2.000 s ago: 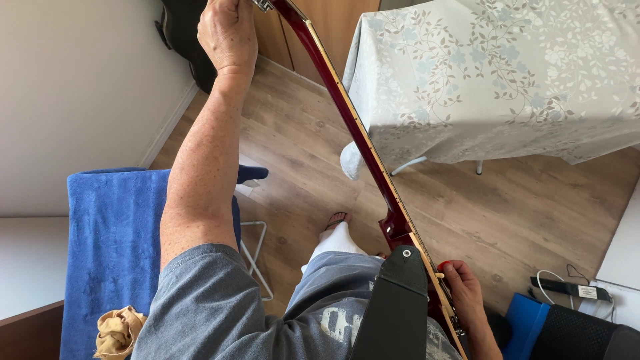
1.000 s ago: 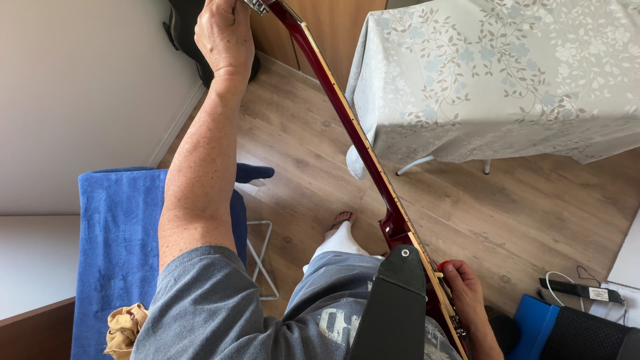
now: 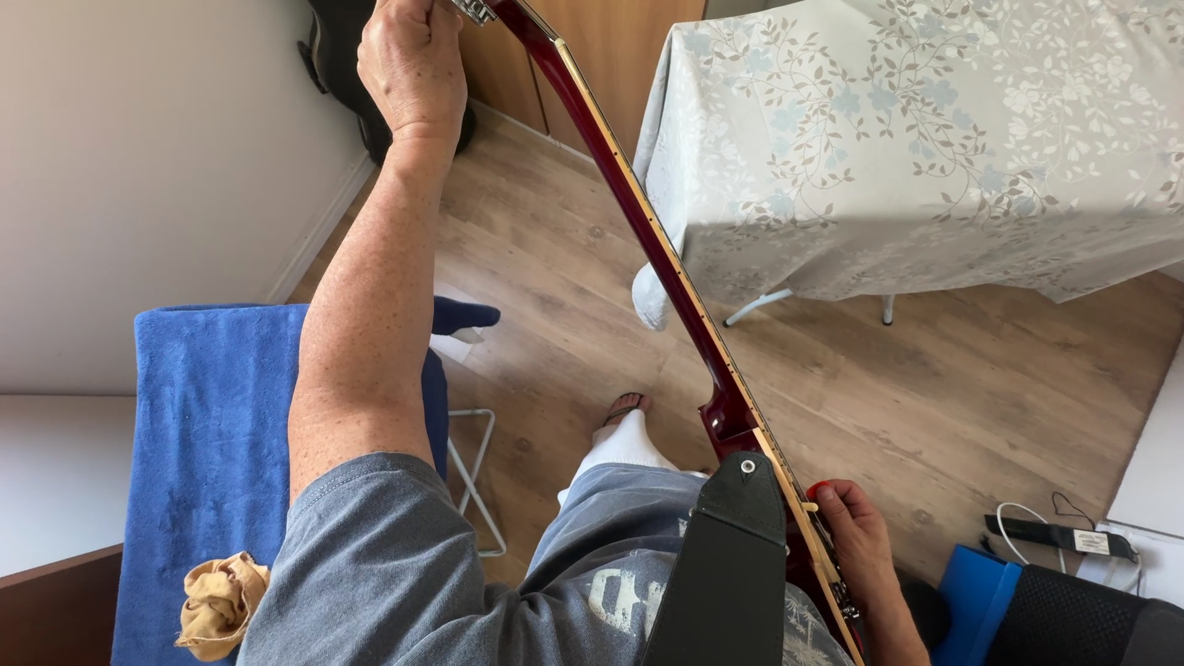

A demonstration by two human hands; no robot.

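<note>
A dark red electric guitar runs from the top centre down to the lower right, its edge facing up and its black strap over my body. My left hand is at the headstock, fingers closed beside the metal tuning machines; its fingertips are cut off by the frame's top, so what they grip cannot be made out. Against the guitar body by the strings, my right hand pinches a red guitar pick between thumb and fingers.
An ironing board with a blue towel cover stands at left, with a crumpled tan cloth on it. A cloth-covered table is at upper right. Behind my left hand leans a black guitar case. A power strip and cables lie at lower right.
</note>
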